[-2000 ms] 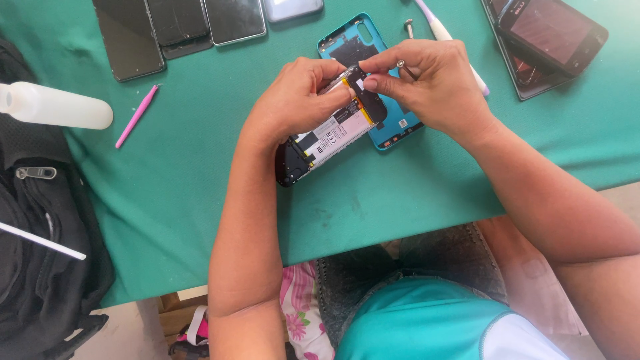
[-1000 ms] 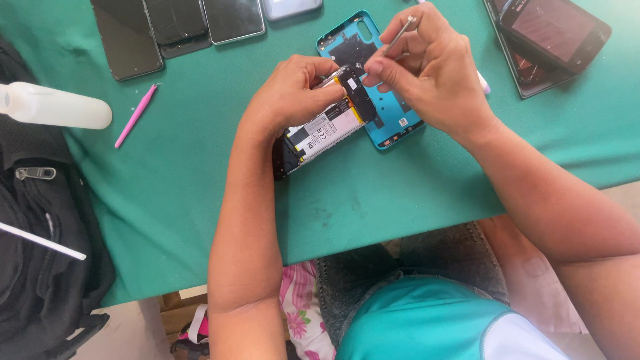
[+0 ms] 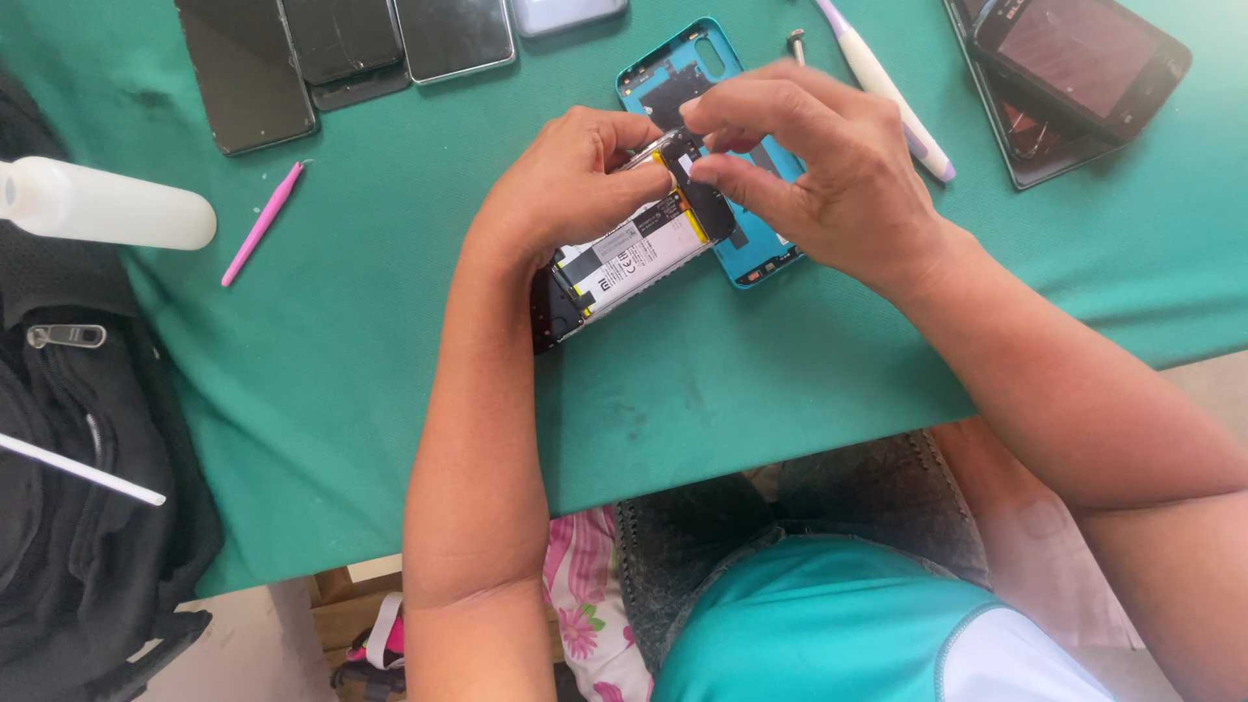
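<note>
My left hand [image 3: 585, 175] grips an opened smartphone [image 3: 643, 258] by its upper part, tilted above the green cloth; its white battery and black inner parts show. My right hand [image 3: 819, 161] is raised at the phone's top end, thumb and forefinger apart, with nothing plainly seen between them; whether the fingertips touch the phone I cannot tell. Under and behind both lies a teal phone back cover [image 3: 756, 258], inner side up. A small metal-tipped tool [image 3: 797, 44] shows just above my right hand, its lower part hidden behind the fingers.
A white and purple toothbrush-like handle [image 3: 882, 93] lies right of the cover. Phones [image 3: 249, 78] line the back left; more phones [image 3: 1077, 68] are stacked at the right. A pink pen-like tool [image 3: 261, 224], a white plastic bottle [image 3: 117, 205] and a black bag [image 3: 88, 390] are at the left.
A second ago a metal tool stuck up from my raised right hand over the cover; the hand has since lowered and its thumb and forefinger have parted. My left hand keeps its hold on the phone.
</note>
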